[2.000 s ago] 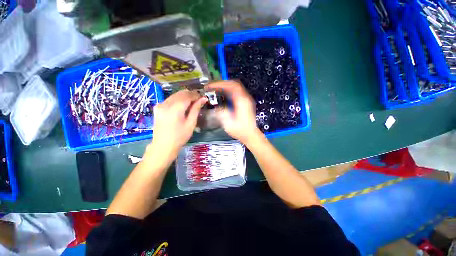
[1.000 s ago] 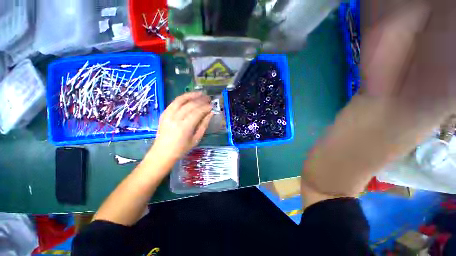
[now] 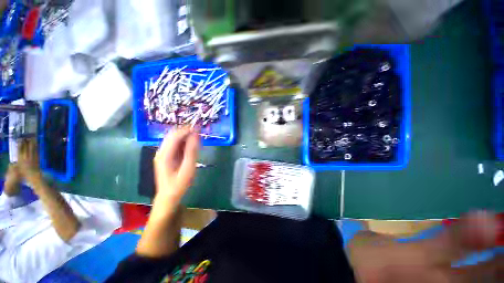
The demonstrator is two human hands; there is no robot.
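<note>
My left hand (image 3: 177, 163) is at the front edge of the left blue bin (image 3: 138, 105), fingertips over the loose white pins (image 3: 182, 97); whether it grips one cannot be told. My right hand (image 3: 481, 232) is a blur at the lower right, its state unclear. The press fixture (image 3: 281, 126) has two small white-and-black seats and stands under the clear guard plate (image 3: 273, 83) with its yellow label. No hand is at the fixture. A clear plastic box (image 3: 273, 188) near my body holds a row of red-and-white pins.
The middle blue bin (image 3: 356, 110) holds black ring parts right of the fixture. A black flat rectangle (image 3: 147, 171) lies partly behind my left hand. Frosted clear boxes (image 3: 105, 97) stand at the left. Another worker's arms (image 3: 52, 202) are at far left. Blue bins stand at far right.
My left hand has left the fixture and moved left to the pin bin. My right hand has dropped from the upper right to the lower right. The view has swung left.
</note>
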